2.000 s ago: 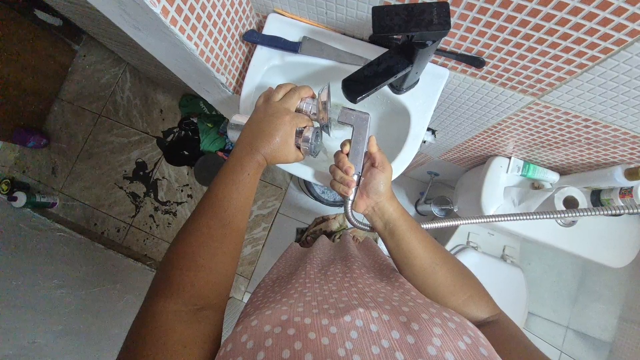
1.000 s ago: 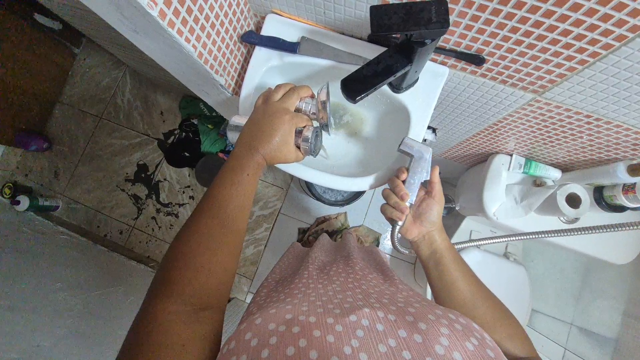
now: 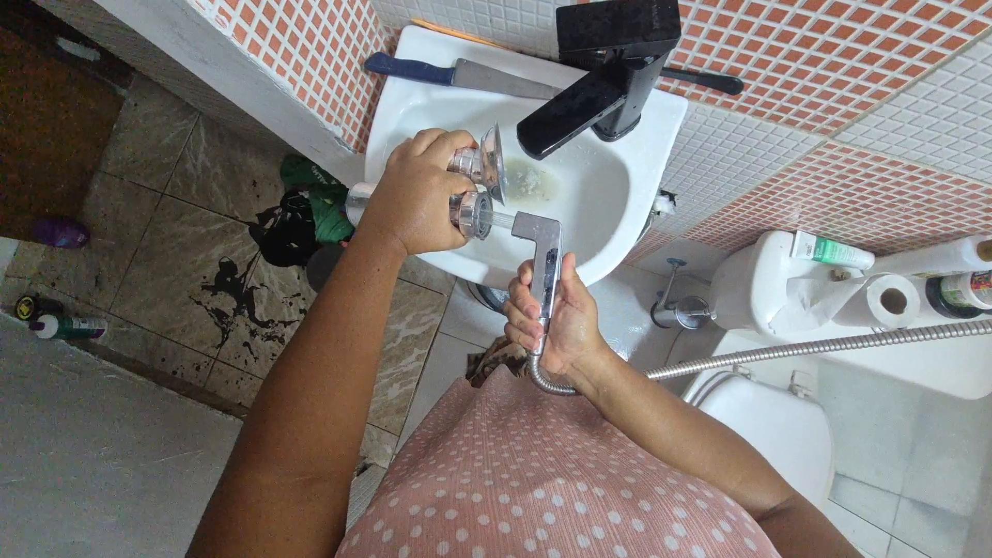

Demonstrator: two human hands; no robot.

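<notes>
My left hand (image 3: 422,194) grips a chromed sink trap (image 3: 471,215) over the left part of the white washbasin (image 3: 651,147); its flanged upper pipe (image 3: 493,164) sticks out above the round open end. In my right hand (image 3: 562,318) is a chrome handheld bidet sprayer (image 3: 546,252), its head turned toward that open end. Water runs from the sprayer head into the opening. A flexible metal hose (image 3: 775,355) leads from the sprayer off to the right. Cloudy water lies in the bottom of the basin.
A knife with a blue handle (image 3: 418,70) lies on the basin's back ledge, beside a black faucet (image 3: 612,85). At right are a toilet (image 3: 775,434), its tank and a toilet paper roll (image 3: 887,302). Dark cloths (image 3: 298,225) and black muck (image 3: 248,306) are on the floor at left.
My right hand has brought the sprayer from the basin's right front edge back left, up to the trap's open end. The left hand has stayed in place with the trap.
</notes>
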